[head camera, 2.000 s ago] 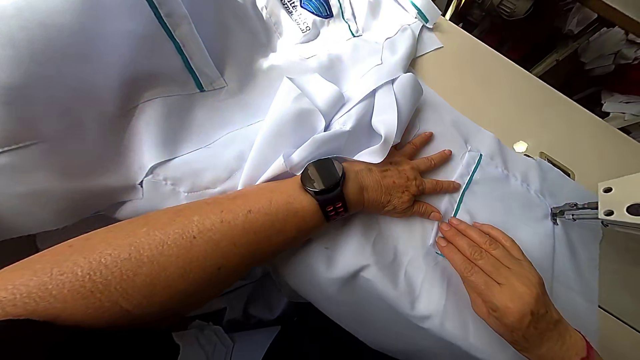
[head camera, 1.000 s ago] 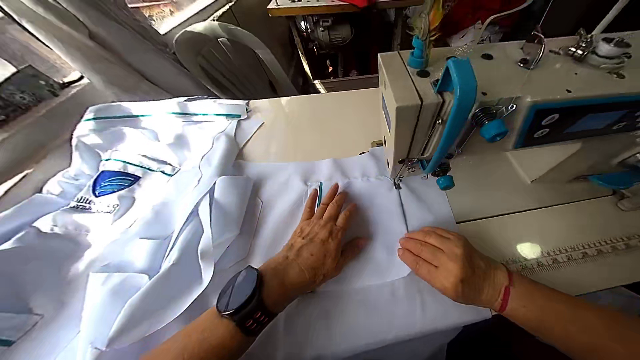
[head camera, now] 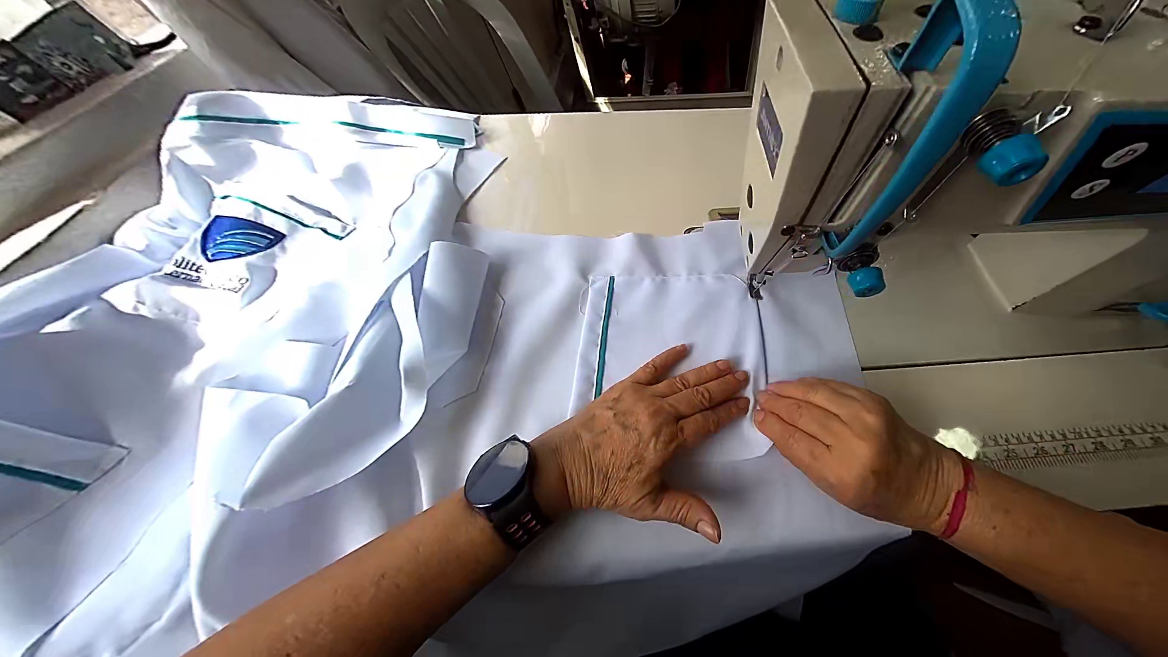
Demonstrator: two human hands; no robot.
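My left hand lies flat with spread fingers on a white patch pocket edged with teal piping. My right hand has its fingertips together at the pocket's folded edge; whether they pinch the cloth I cannot tell. The edge runs up to the presser foot of a sewing machine. Beneath the pocket spreads the white garment. Its bunched part, with a blue embroidered badge and teal trim, lies to the left.
Behind the cloth is the cream sewing table. A measuring scale runs along the table at the right. Blue guards and knobs stick out from the machine head. A pale chair stands beyond the table, and dark space shows below its front edge.
The view has swung and moved closer. My left hand has slid right across the pocket, from beside the teal piping towards the folded edge. The pocket's edge now lies at the presser foot.
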